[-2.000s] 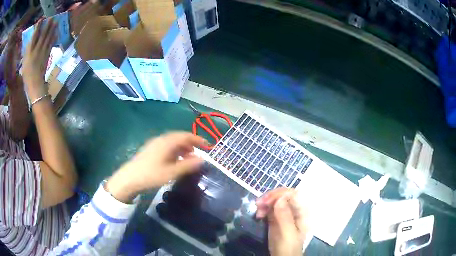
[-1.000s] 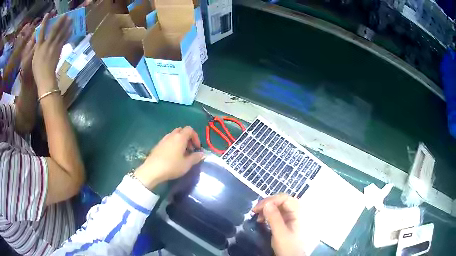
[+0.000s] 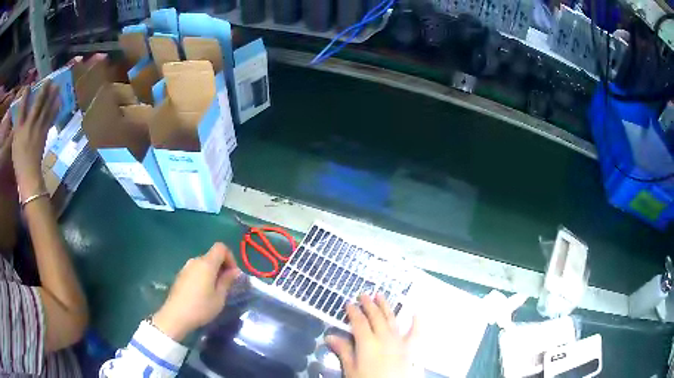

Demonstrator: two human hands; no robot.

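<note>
My left hand (image 3: 198,292) is at the left corner of the dark glossy window panels (image 3: 255,332), thumb and finger pinched on what looks like the edge of their clear film. My right hand (image 3: 375,338) lies palm down with fingers spread, its fingertips on the lower edge of the label sheet (image 3: 321,277) and its palm over the panels' right end. The sheet has rows of small black labels at left and a bare white part at right. The panels' lower part is cut off by the picture's edge.
Red-handled nippers (image 3: 259,258) lie behind the sheet. Open cartons (image 3: 193,177) stand at left beside a co-worker's arm (image 3: 48,244). White housings (image 3: 576,359), scraps (image 3: 506,306) and a bagged white part (image 3: 565,269) lie at right. The green belt (image 3: 414,162) and blue bin (image 3: 635,162) are beyond.
The view has tilted up, showing more of the belt's far side and the blue bin. My right hand has opened from a pinch and spread over the label sheet's edge.
</note>
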